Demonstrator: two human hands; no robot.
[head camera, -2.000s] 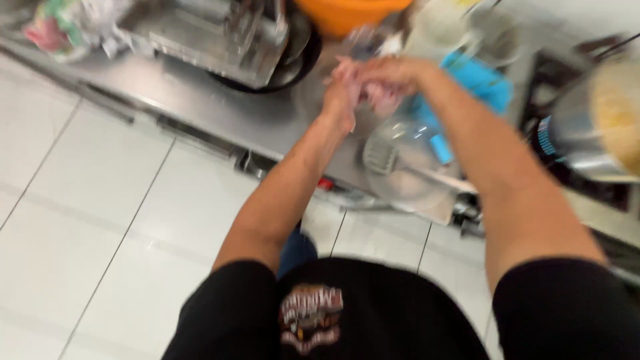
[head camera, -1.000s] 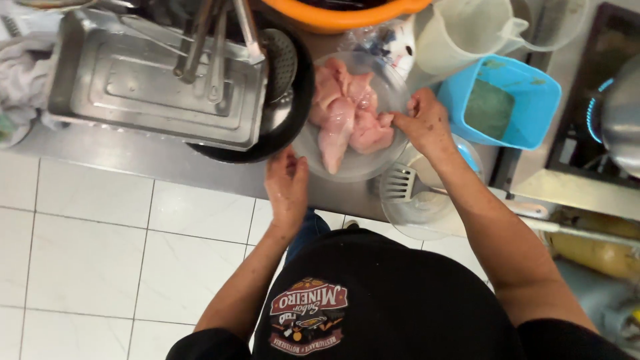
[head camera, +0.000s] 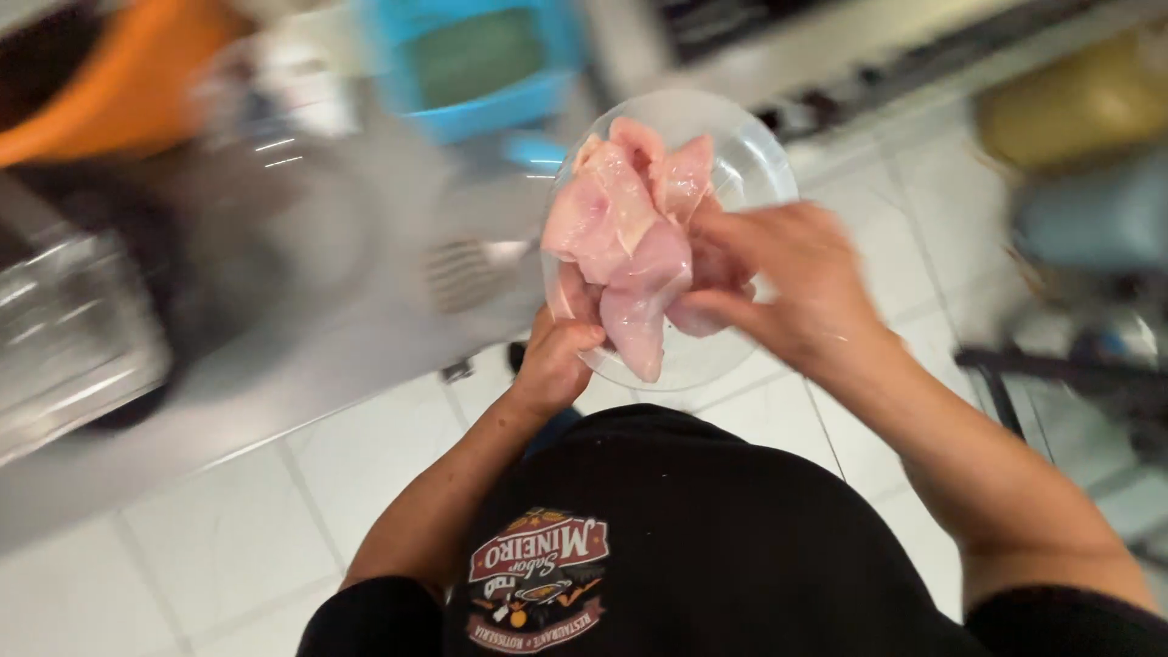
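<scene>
A clear, round plastic lid or shallow dish (head camera: 762, 160) carries several pieces of raw chicken (head camera: 630, 214), and hangs in front of my body over the floor beside the counter. My left hand (head camera: 558, 356) grips its near left rim, thumb on top and the other fingers seen through the plastic beneath. On the right side my right hand (head camera: 789, 283) reaches over the dish, fingers and thumb spread around the chicken at that edge; its fingertips are blurred, so whether it pinches a piece is unclear.
To the left runs a steel counter (head camera: 365, 351) with a slotted spatula (head camera: 470, 272), a blue container (head camera: 452, 114), an orange basin (head camera: 137, 87), a metal tray (head camera: 82, 338) and a dark pan. A dark-framed rack (head camera: 1004, 374) stands at the right, above a white tiled floor (head camera: 849, 411).
The dish of chicken was on the counter one second ago; now it is lifted off, with my left hand on its rim. The view has swung strongly to the right.
</scene>
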